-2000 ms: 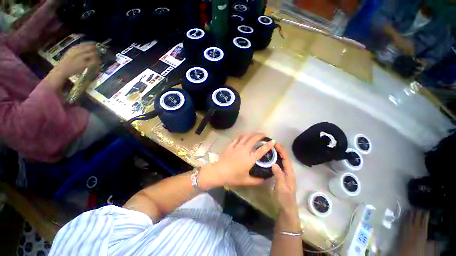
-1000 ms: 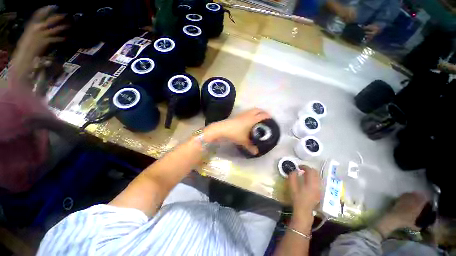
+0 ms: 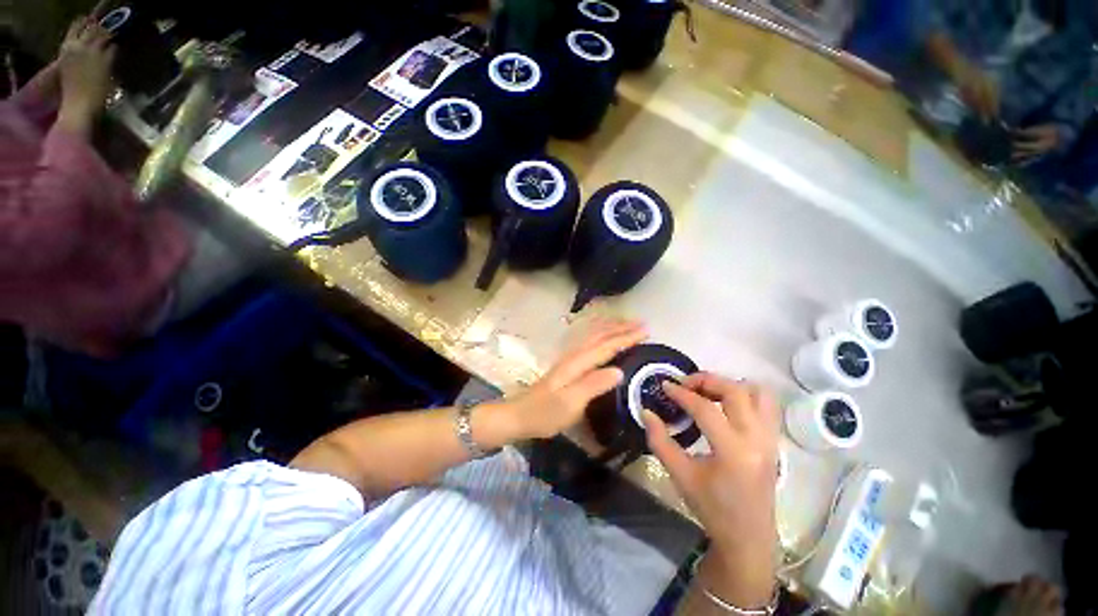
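A black fabric cylinder stands at the table's front edge with a white-rimmed logo disc on its top end. My left hand holds the cylinder's side. My right hand has thumb and fingers on the disc; whether the disc is fully seated cannot be told. Three white caps with black logo centres, the nearest one, stand in a row to the right. Several cylinders with discs on top, one of them dark blue, stand grouped at the left.
A white power strip lies at the front right. Printed sheets lie at the far left. A plain black cylinder lies at the right. A person in a pink sleeve is at the left; another person's hands show at the upper right.
My right hand has moved from the nearest white cap to the held cylinder, whose top now has a disc over the white ring. One fewer cap stands in the row.
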